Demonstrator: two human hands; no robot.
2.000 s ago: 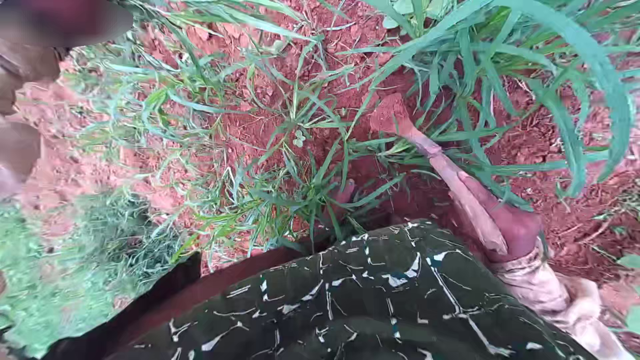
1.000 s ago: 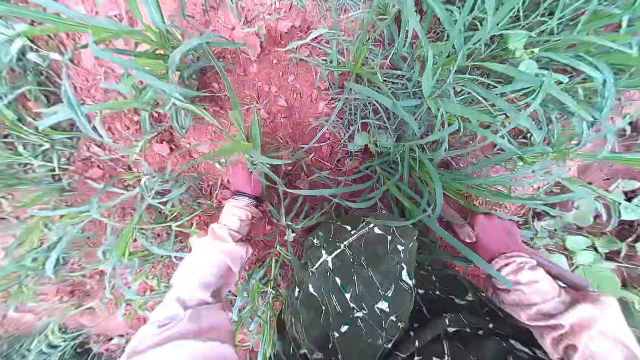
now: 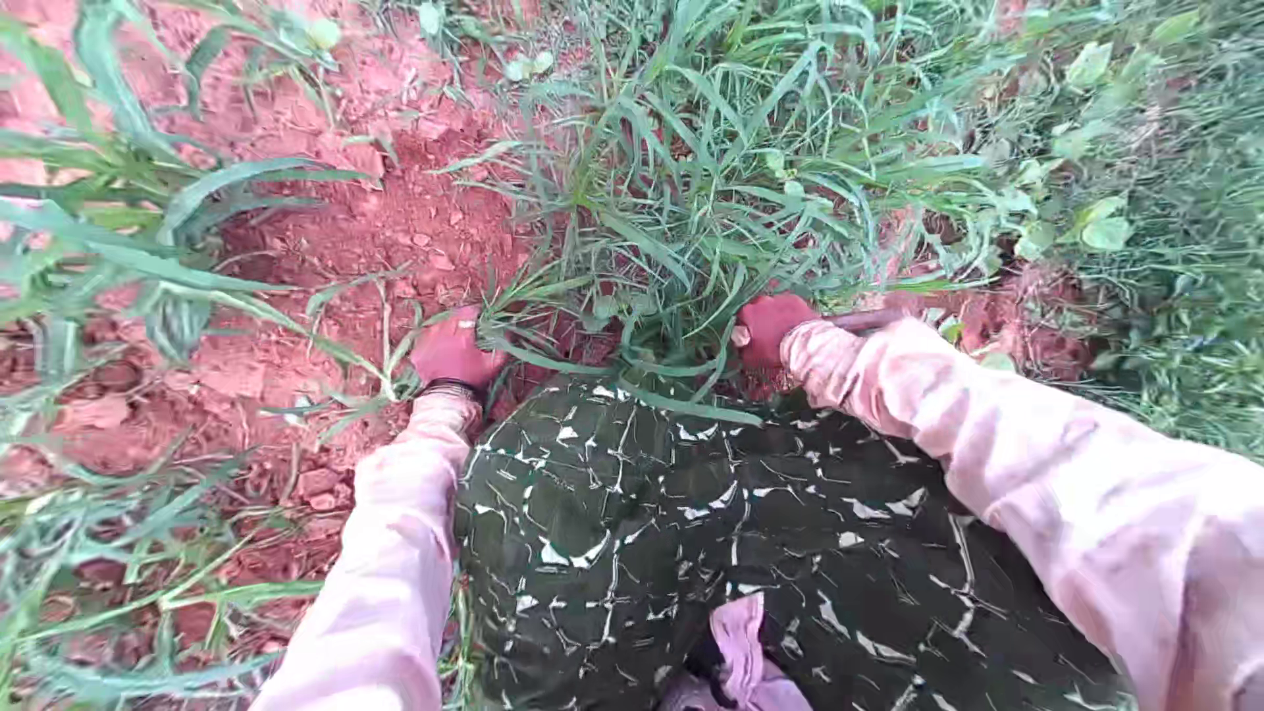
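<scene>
My left hand (image 3: 456,348), with a dark band at its wrist, is low over the red soil at the left edge of a clump of green grass (image 3: 662,237). Its fingers are bent among the blades; whether they grip any is unclear. My right hand (image 3: 772,331) is closed around a tool's handle (image 3: 869,320), of which a short brown length shows to the right of the wrist. The tool's working end is hidden by the hand and the grass.
Dark patterned cloth (image 3: 592,533) covers my lap and knees just below the hands. Bare red soil (image 3: 395,227) with small clods lies at the left, between the clump and more long-bladed grass (image 3: 188,247). Low broad-leaved plants (image 3: 1104,232) and dense grass stand at the right.
The view has shifted and turned. Since one second ago, my right hand has come closer to my left, in to the base of the clump. The tool's blade, visible two seconds ago, is hidden.
</scene>
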